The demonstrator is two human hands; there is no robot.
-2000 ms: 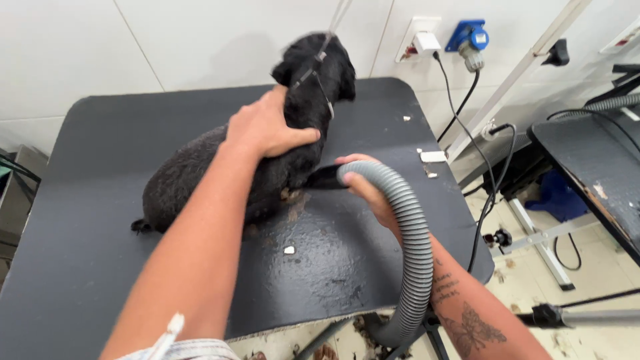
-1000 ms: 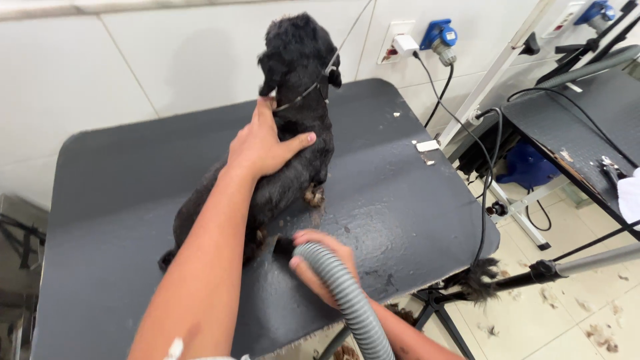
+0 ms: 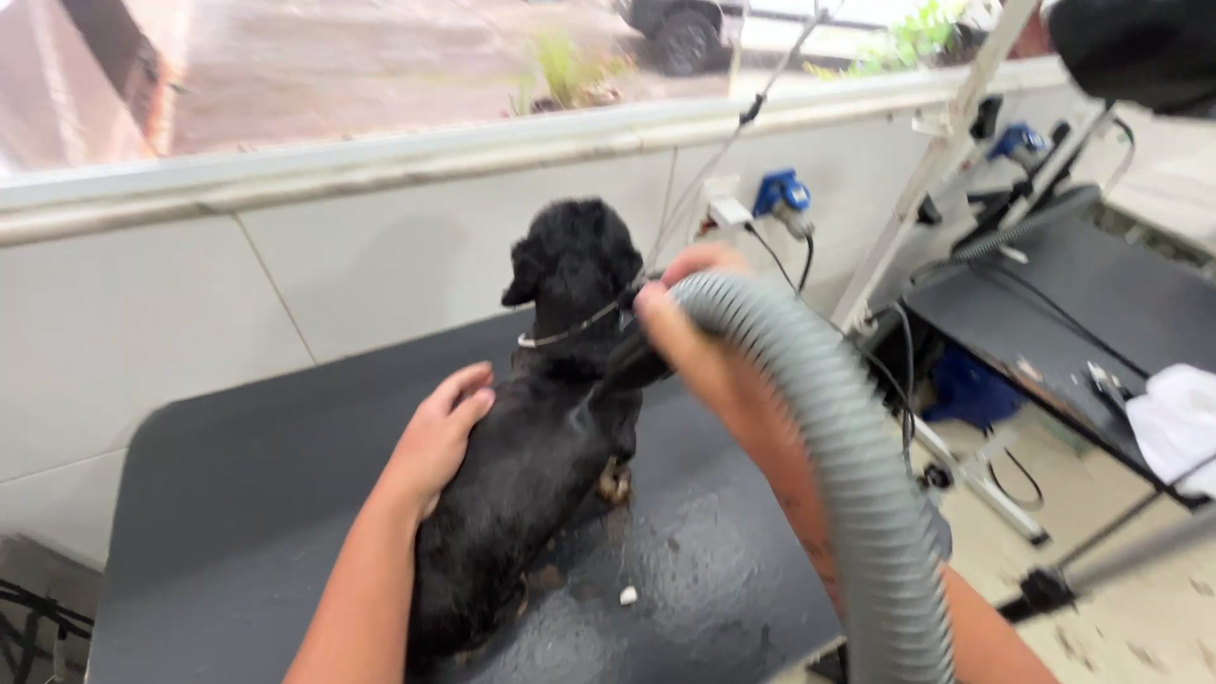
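Observation:
A small black dog [image 3: 532,475] faces away from me on a dark grooming table [image 3: 247,513], a thin restraint loop [image 3: 579,328] around its neck. Against the left side of its back rests my left hand [image 3: 442,432], which grasps nothing. My right hand [image 3: 698,323] grips the end of a grey corrugated dryer hose [image 3: 836,427]; the black nozzle [image 3: 638,356] points down at the dog's shoulder and upper back. Motion blurs the right hand somewhat. Damp patches and a small white piece [image 3: 628,596] lie on the tabletop.
Beyond the tiled wall [image 3: 399,275] is a window ledge [image 3: 361,180]. A blue plug [image 3: 784,195] and cables hang behind the table. To the right stand a white metal post [image 3: 936,161] and a second dark table [image 3: 1083,304] holding a white cloth [image 3: 1178,427]. Hair clippings lie on the floor.
The nozzle in my right hand has gone from low beside the dog's body up to its shoulder. My left hand has slid from the upper back to its left side. The view has tilted up.

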